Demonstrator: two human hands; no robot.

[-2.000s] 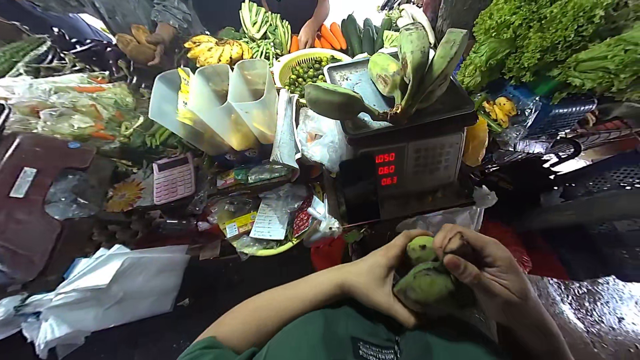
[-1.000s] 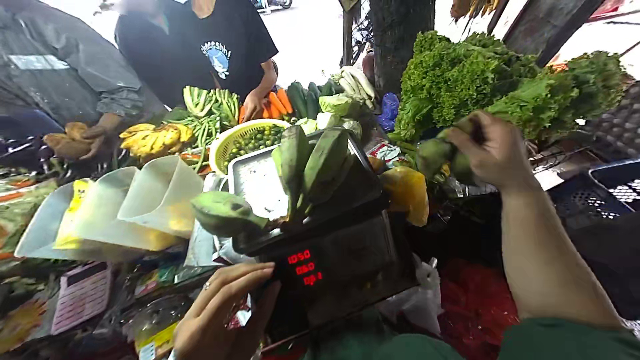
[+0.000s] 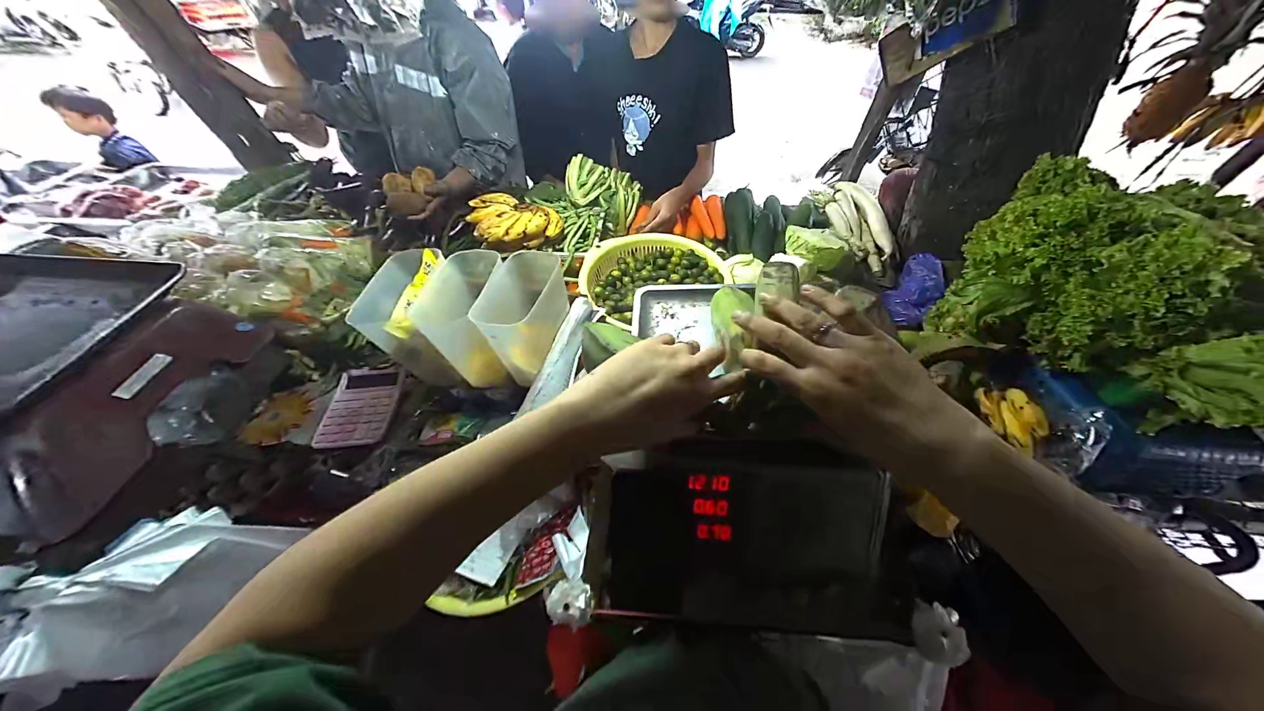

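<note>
A digital scale (image 3: 746,543) with lit red digits stands before me, its metal pan (image 3: 671,314) holding several green plantains (image 3: 732,314). Over the near side of the pan, my left hand (image 3: 657,385) touches the plantains with bent fingers. My right hand (image 3: 839,365) lies over the fruit from the right, fingers spread and partly covering it. Whether either hand grips a plantain cannot be told. Another green plantain (image 3: 604,343) shows at the left of the pan.
Behind the scale are a yellow basket of small green citrus (image 3: 592,265), carrots (image 3: 703,217) and yellow bananas (image 3: 513,222). Plastic containers (image 3: 518,316) and a pink calculator (image 3: 357,407) lie left. Leafy lettuce (image 3: 1066,257) is right. People stand across the stall, one hand (image 3: 668,209) at the carrots.
My right hand has moved left from beside the lettuce to the plantains on the pan. My left hand has moved from the scale's front to the fruit. The scale's digits have changed.
</note>
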